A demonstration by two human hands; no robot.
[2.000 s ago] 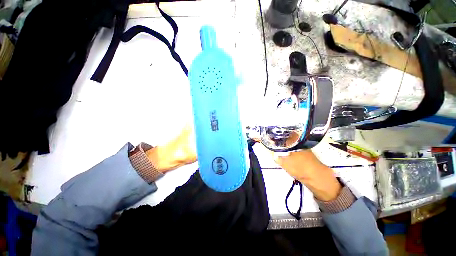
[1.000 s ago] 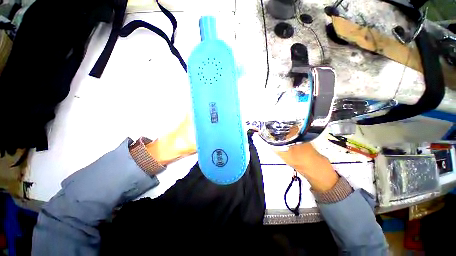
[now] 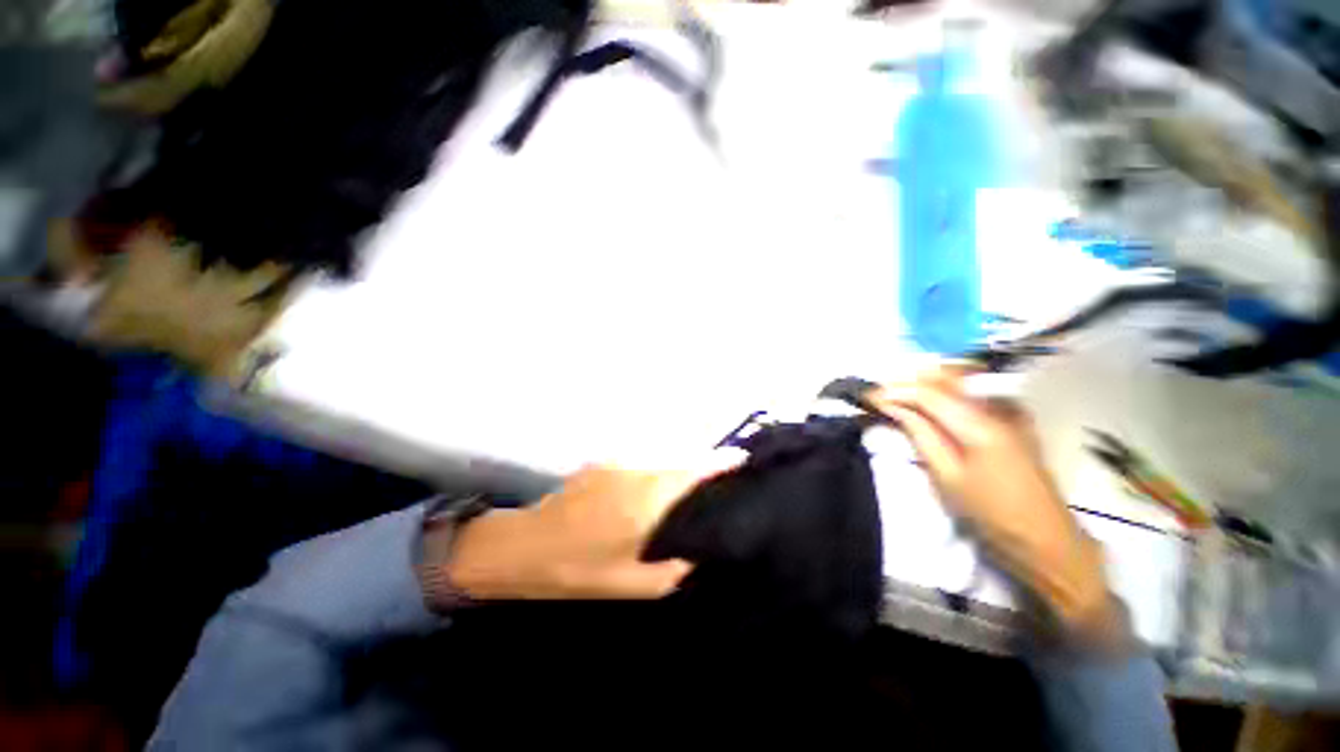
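The frame is blurred. A black garment runs from my lap up over the table's front edge. My left hand grips its left side between thumb and fingers. My right hand is at the garment's upper right end, its fingertips on a small dark piece there; the exact grip is blurred. The light-blue paddle-shaped piece is beyond my right hand, at the sewing machine.
A heap of black cloth with black strips lies at the table's far left. Snips with orange-yellow parts lie right of my right hand. Blue material is below the table at left. The white table has a curved front edge.
The view has swung left, so the machine and blue piece appear farther right. Both hands have come out from behind the blue piece and machine head, with the garment's edge now nearer me.
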